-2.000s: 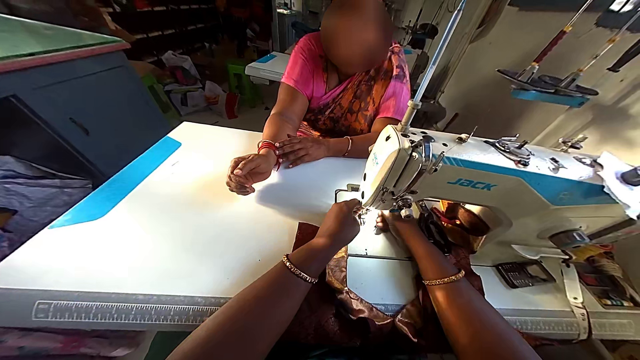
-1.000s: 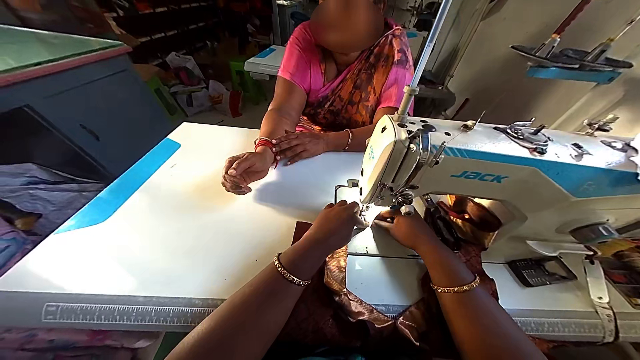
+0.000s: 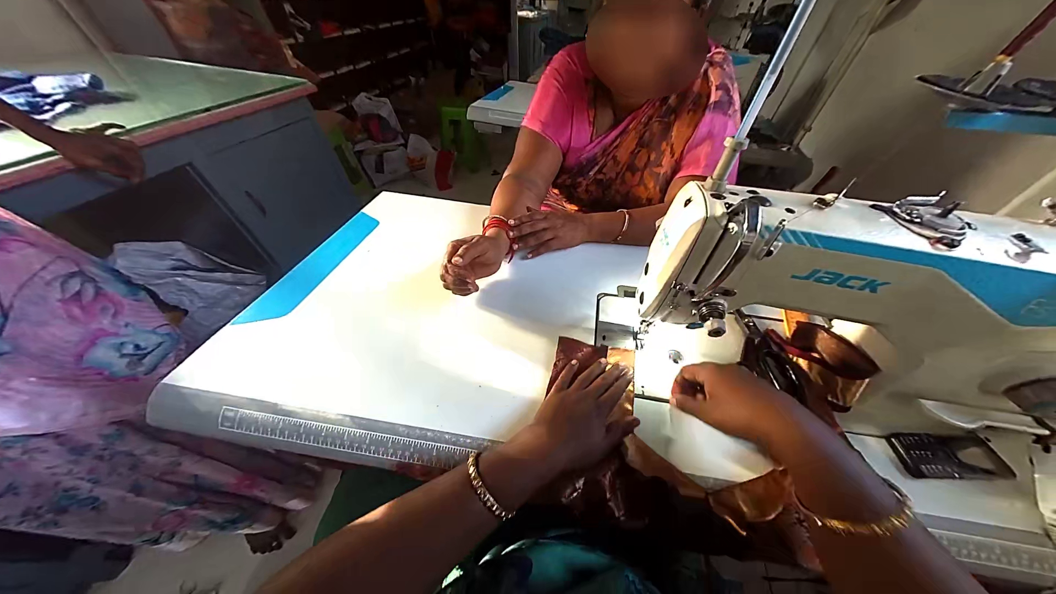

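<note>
Shiny brown fabric lies at the front edge of the white sewing table, left of the needle area, and hangs over toward my lap. My left hand rests flat on it with the fingers spread. Right of the needle plate, my right hand hovers with thumb and fingertips close together; whether a thread is between them cannot be told. The white and blue Jack sewing machine stands at the right, its needle area just beyond my hands. Dark-handled scissors lie under the machine arm beside more brown cloth.
Across the white table sits a person in pink, with one hand resting on the tabletop. Another person in a floral garment stands at the left by a green-topped counter. A dark calculator-like device lies at the right.
Both hands have left the needle area and moved toward me; the left now lies flat on cloth. The cloth has shifted left of the needle. A person has appeared at the left.
</note>
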